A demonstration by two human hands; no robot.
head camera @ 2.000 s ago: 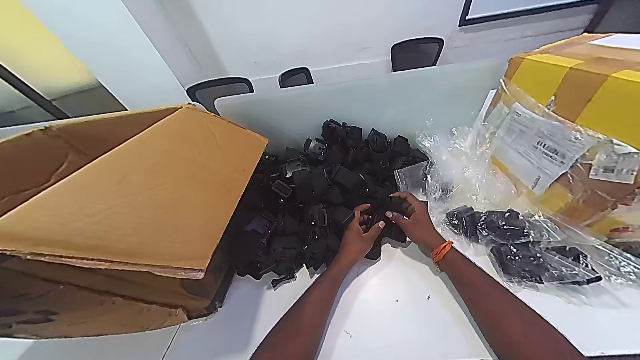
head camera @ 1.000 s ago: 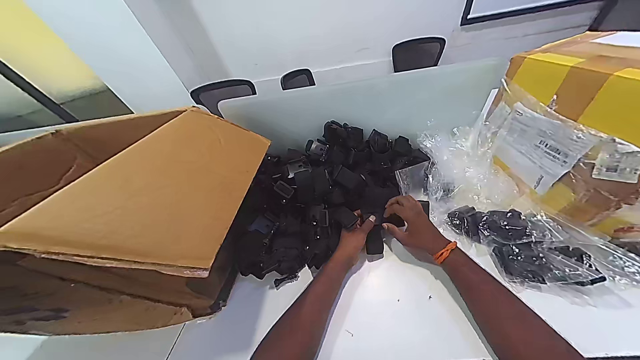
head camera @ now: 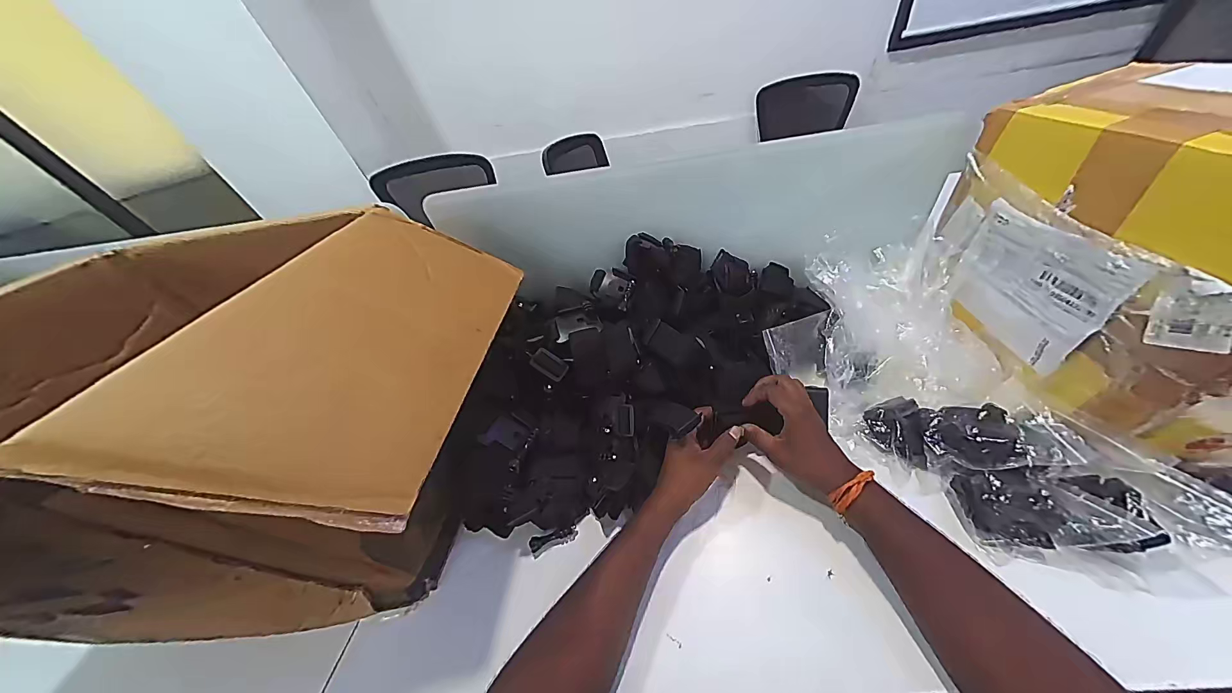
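My left hand [head camera: 695,468] and my right hand [head camera: 797,435] meet at the near right edge of a heap of black parts [head camera: 597,385]. Between their fingertips they hold a small black item [head camera: 749,418], partly covered by the fingers; its exact kind cannot be told. An orange cord is round my right wrist. The heap is of many dark pieces, some with strap-like or buckle-like ends. A small clear plastic bag [head camera: 797,344] leans at the heap's right side, just beyond my right hand.
An open cardboard box [head camera: 289,366] lies at the left, its flap towards the heap. Clear plastic bags of black parts [head camera: 1011,500] and crumpled clear film [head camera: 905,327] lie at the right. Behind them stands a taped cardboard box [head camera: 1136,164]. A frosted panel [head camera: 674,192] and chairs are beyond.
The black piece that hung upright below my fingers one second ago now lies more sideways between my hands. Both hands stay at about the same place.
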